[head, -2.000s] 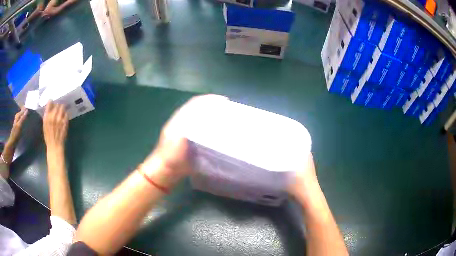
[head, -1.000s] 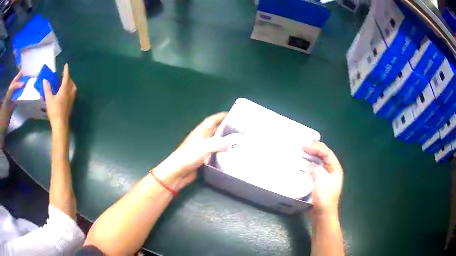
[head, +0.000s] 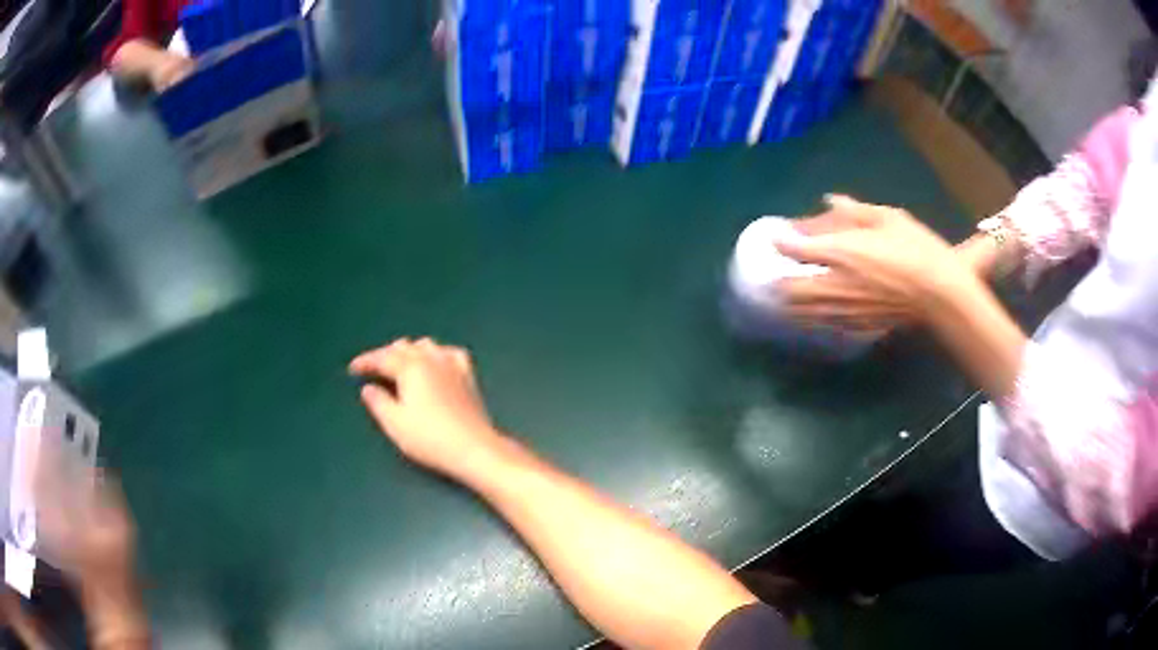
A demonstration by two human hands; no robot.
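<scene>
My right hand (head: 425, 394) is over the green table, palm down with fingers slightly bent apart, holding nothing. Its bare forearm comes from the bottom, with a dark sleeve at the elbow. At the left edge, an open carton (head: 79, 438) shows white flaps, ring marks on a white face and small dark pictures on its side. A blurred hand (head: 79, 521) is at this carton. Whether it is my left hand or a neighbour's cannot be told. No red wristband shows.
A person in pink and white at right holds a blurred white rounded object (head: 768, 273) near the table. Blue-and-white stacked cartons (head: 584, 76) stand at the back. At upper left, another person's hand touches a blue-and-white carton (head: 248, 114). A blurred pale post or panel crosses the left.
The view has swung right. My right hand has let go of the white box that both hands held. The neighbour at right has come into view.
</scene>
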